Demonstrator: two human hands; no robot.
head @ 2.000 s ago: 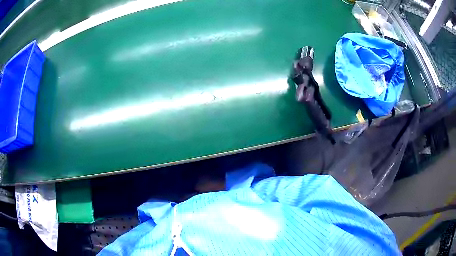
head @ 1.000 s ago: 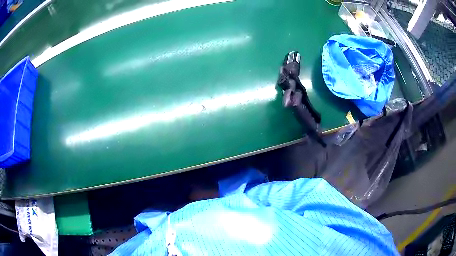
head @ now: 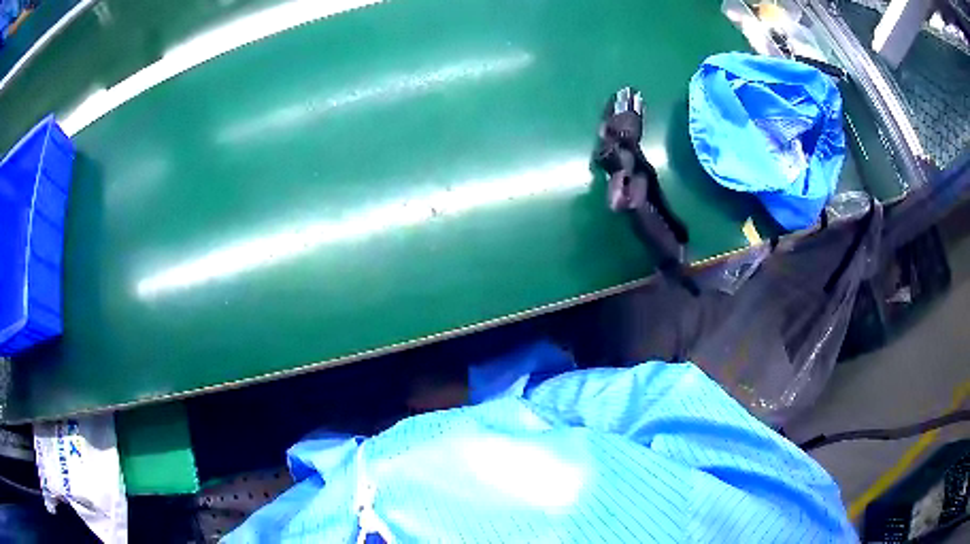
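Note:
My left hand is not visible; its sleeve ends low at the lap. A dim brownish shape (head: 434, 393) in the shadow under the bench edge, beside my right sleeve (head: 516, 370), may be my right hand, too dark to make out. The blue striped smock (head: 596, 457) fills the bottom. On the green bench top (head: 351, 287), a black jointed clamp (head: 630, 175) with a metallic tip reaches in from the near right edge. A crumpled blue cloth cap (head: 761, 133) lies to its right.
A blue plastic bin (head: 37, 250) stands at the left end. A clear tray with small items (head: 782, 32) is at the far right. A clear plastic bag (head: 787, 329) hangs from the right edge. A white printed bag (head: 80, 468) and green box (head: 156, 452) are below left.
The camera view has shifted slightly, so the bench things appear a little further left than two seconds ago. Nothing on the bench has visibly moved; the dim shape stays under the edge.

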